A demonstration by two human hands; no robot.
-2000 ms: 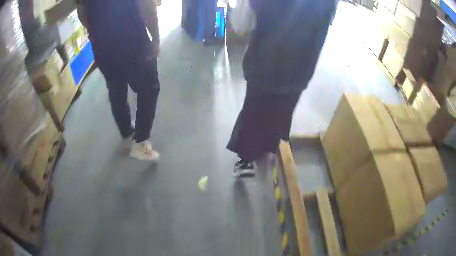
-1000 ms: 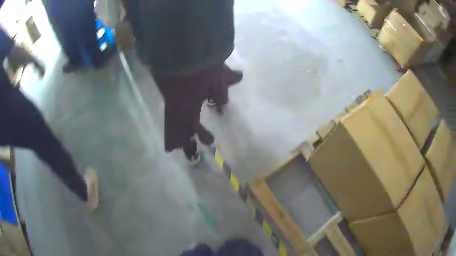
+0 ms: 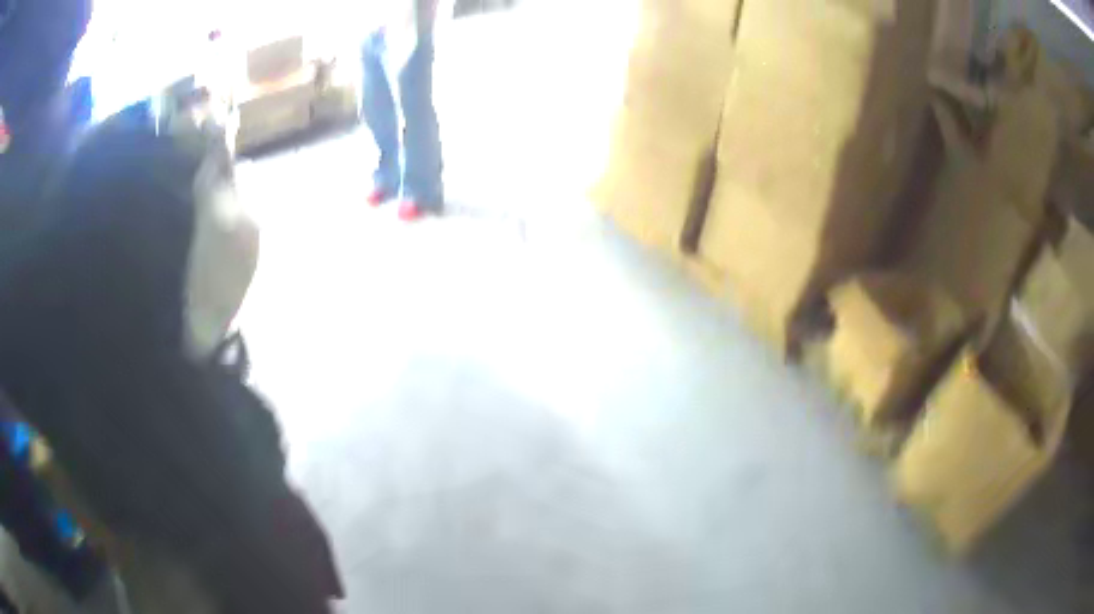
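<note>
Neither of my hands is in the picture. A person in dark clothing [image 3: 108, 312] is close on the left, tilted in the view and blurred, with a pale object, perhaps a bag [image 3: 218, 258], at their side. Brown cartons [image 3: 786, 156] stand tall on the right. Lower down at the right is an open brown carton [image 3: 972, 450], with a smaller carton [image 3: 882, 348] beside it. What the open carton holds cannot be told.
Grey floor [image 3: 564, 480] runs through the middle, glaring white farther back. Another person in blue trousers and red shoes [image 3: 406, 120] stands at the back. More cartons [image 3: 276, 108] are at the back left. Part of a dark-clothed figure [image 3: 36, 48] shows at the upper left edge.
The view has swung right and tilted. The pallet, its cartons and the yellow-black tape have left the picture. The dark-clothed person is now nearer the left edge, and the blue-trousered person has appeared.
</note>
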